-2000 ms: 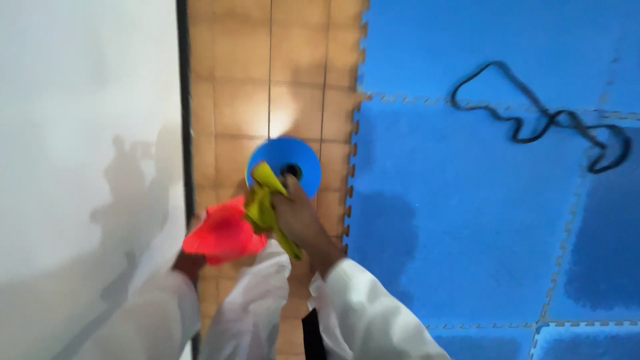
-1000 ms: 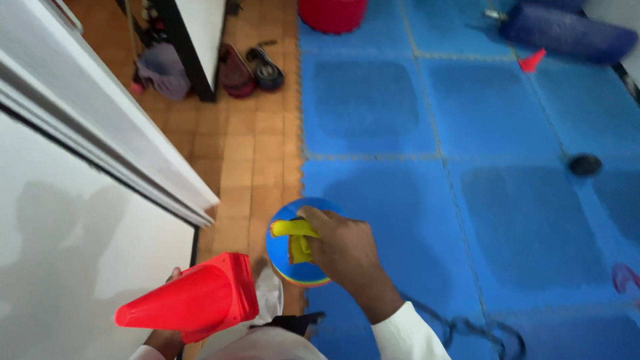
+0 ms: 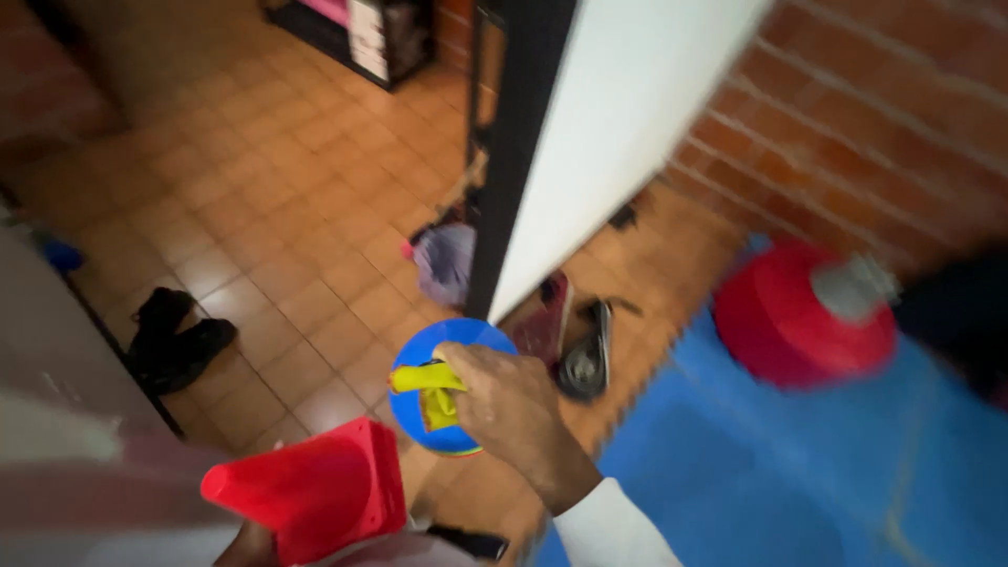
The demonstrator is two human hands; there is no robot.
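Observation:
My right hand [image 3: 504, 409] grips a yellow cloth [image 3: 439, 405] together with a round blue disc [image 3: 409, 346], which has a thin yellow and red edge under it, like a stack. The hand covers the disc's middle, so how the fingers hold it is partly hidden. At lower left, my left hand [image 3: 250, 543] holds red plastic cones [image 3: 315, 480] nested together, lying on their side with the tip pointing left. The cones hide most of that hand.
Orange floor tiles [image 3: 260, 291] extend ahead, with black shoes [image 3: 177, 339] at left. A dark-edged white panel [image 3: 583, 142] stands upright ahead, near more footwear [image 3: 587, 362] and a greyish bag [image 3: 445, 264]. Blue mats [image 3: 709, 472] and a red round object [image 3: 795, 315] lie right, beside a brick wall [image 3: 850, 126].
The view has swung from the mats toward the tiled floor and the white panel. Both hands still hold their things; the nested cones show more clearly than two seconds ago.

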